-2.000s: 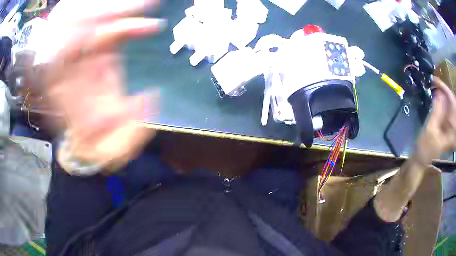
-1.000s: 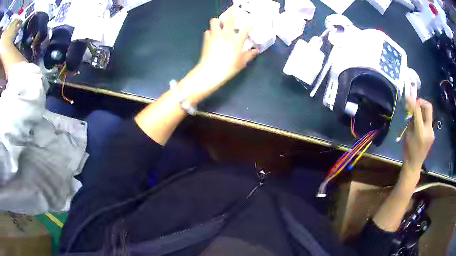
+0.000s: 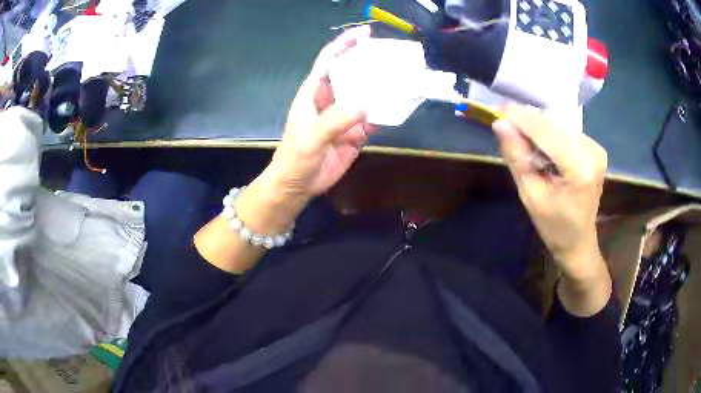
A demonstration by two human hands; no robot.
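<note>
My left hand, with a beaded bracelet at the wrist, holds a white square housing with a narrow stub pointing right, above the bench's front edge. My right hand pinches a yellow-sleeved wire with a blue tip, close to the stub; whether they touch is unclear. The white camera body with a black dotted panel and a red patch lies behind my right hand. Its black curved part points left. Another yellow-sleeved lead shows behind the housing.
The dark-green mat has a pale front edge. At the left are more white and black camera units and a person's pale sleeve. An open carton with glossy black parts stands at the lower right. Black parts lie at the far right.
My left hand has taken a white housing from the heap and brought it toward the edge. The camera body has turned, its red patch now to the right. My right hand has moved left with the yellow-sleeved wire.
</note>
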